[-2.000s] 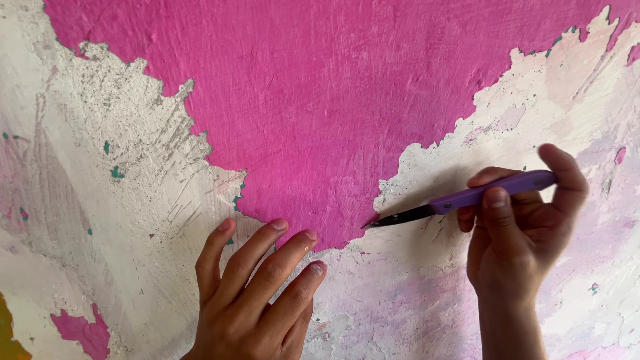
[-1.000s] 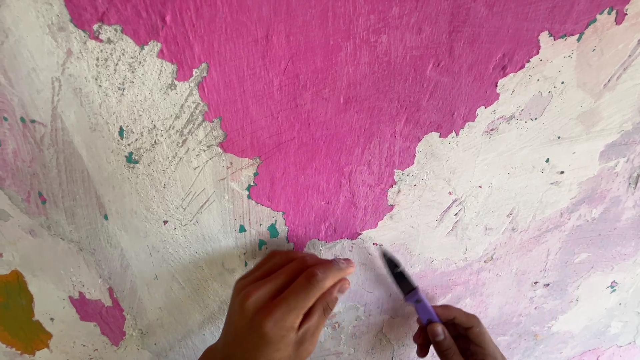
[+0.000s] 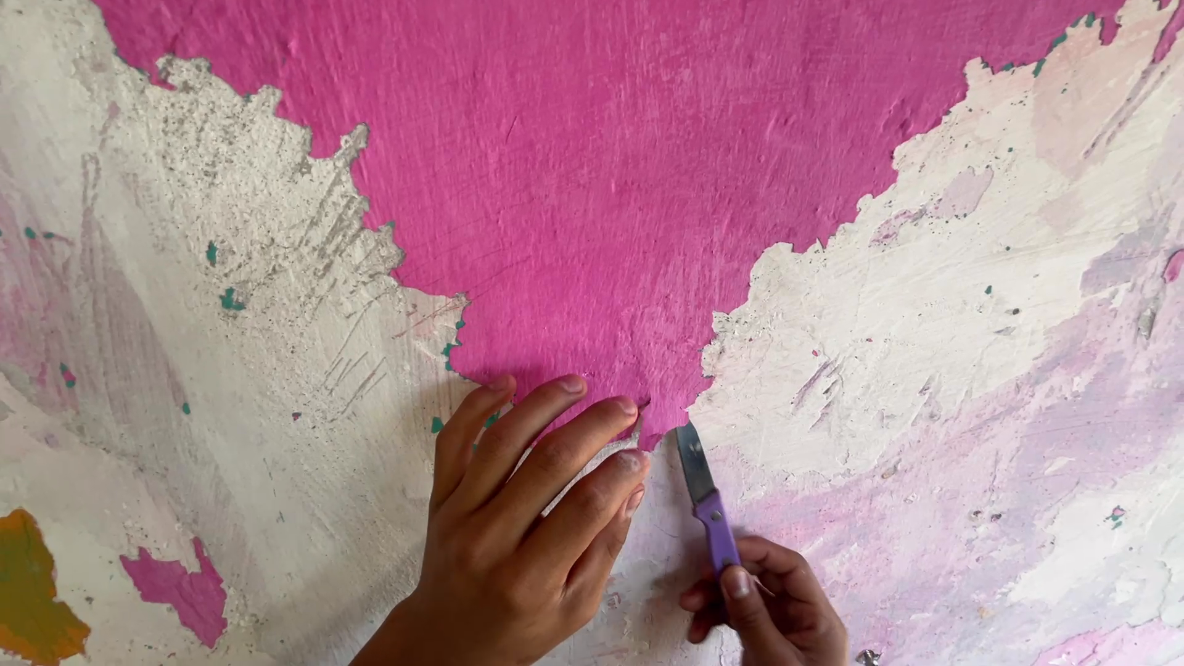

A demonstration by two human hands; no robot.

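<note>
My left hand [image 3: 541, 499] lies with fingers spread on the lower end of a pink paint layer [image 3: 573, 203] on the wall, its fingertips on the pink and along its edge. Just right of those fingertips, my right hand [image 3: 772, 597] grips the purple handle of a small knife [image 3: 717, 532]. The blade points upward, and its tip touches or nearly touches the ragged lower edge of the pink paint. Whether the tip is under the paint, I cannot tell.
Scraped white plaster [image 3: 305, 388] with teal specks borders the pink at left, and mottled white and lilac plaster [image 3: 888, 444] at right. A pink patch [image 3: 185, 592] and an ochre patch [image 3: 32, 583] show at lower left. A small metal object [image 3: 868, 657] is at the bottom edge.
The left hand was drawn together below the pink edge one second ago and is now spread over it. The knife, nearly level two seconds ago, now points up, its tip at the pink's lower edge.
</note>
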